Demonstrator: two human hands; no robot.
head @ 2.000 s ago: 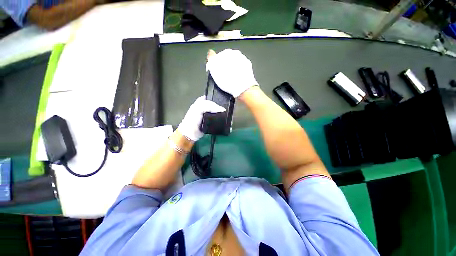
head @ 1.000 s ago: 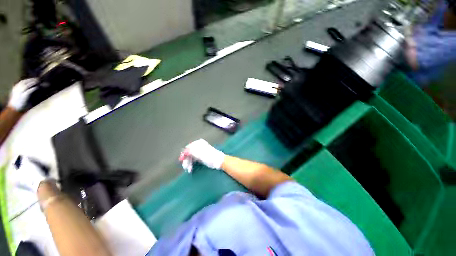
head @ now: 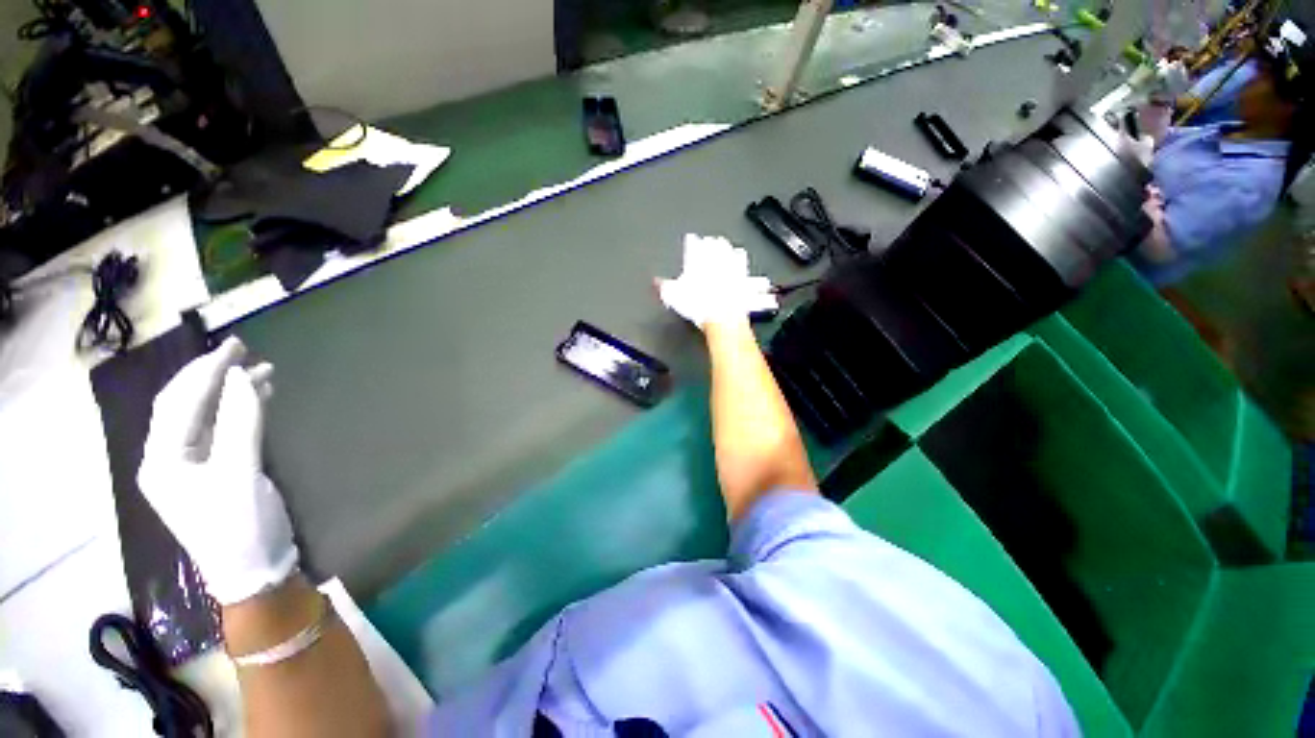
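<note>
My right hand (head: 714,284), in a white glove, reaches palm down over the grey belt (head: 447,361). A small dark end piece with a thin cord (head: 766,306) shows at its fingers; the rest is hidden under the hand, so its grip cannot be told. My left hand (head: 219,483), also gloved, hovers over the dark shiny strip (head: 127,433) with fingers loosely bent and nothing in it. A black housing part (head: 613,362) with a glossy inside lies on the belt between my hands.
A black adapter with coiled cord (head: 786,231), a white-silver unit (head: 894,173) and a black frame-like part (head: 942,136) lie farther along. Stacked black housings (head: 923,281) stand at right beside green bins (head: 1010,490). Coiled cords (head: 110,300) lie at left. A coworker (head: 1226,173) is at upper right.
The black adapter piece has left my hands. My left hand has come back from the white sheet. My right hand has moved right and forward, covering where the nearer silver unit lay. The view has turned right.
</note>
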